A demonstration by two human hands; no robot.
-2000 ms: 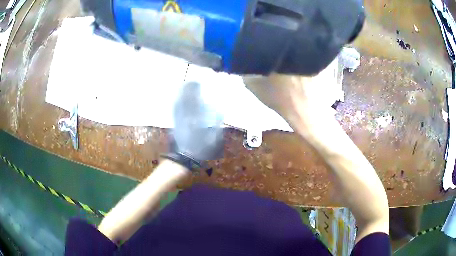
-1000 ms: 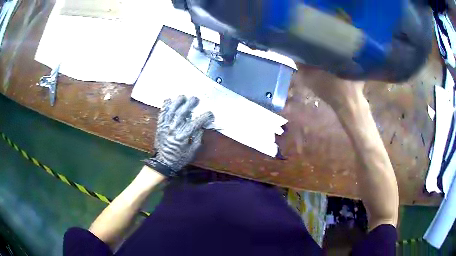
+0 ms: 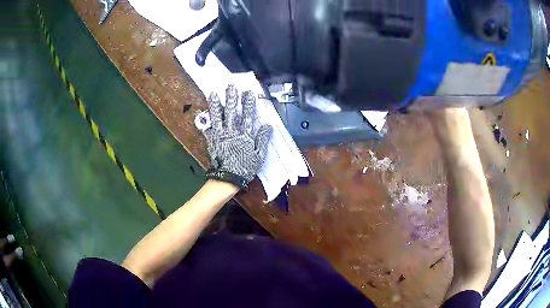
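The blue and dark grey cutting machine [image 3: 386, 54] fills the top middle and right, upright on its grey base plate [image 3: 338, 127] on the table. My right wrist and forearm reach up behind the motor; the right hand itself is hidden by it. My left hand [image 3: 236, 135], in a grey mesh glove with a dark strap, lies flat, fingers spread, on a long white-topped cut piece [image 3: 278, 157] with dark layers at its ragged near end. The piece lies against the base plate's left side. The blade is hidden.
Brown wooden table [image 3: 344, 210] with small scraps. White marker sheet [image 3: 175, 15] at top left, silver clamp [image 3: 107, 8] beyond it. A small white ring-shaped item [image 3: 203, 120] lies left of the glove. Cut bundles [image 3: 512, 271] lie at lower right. Green floor [image 3: 84, 156] with yellow-black tape at left.
The view has turned, so the table edge now runs steeply. The machine has come onto the cut piece's upper part in view, and my left hand now presses flat with fingers pointing up.
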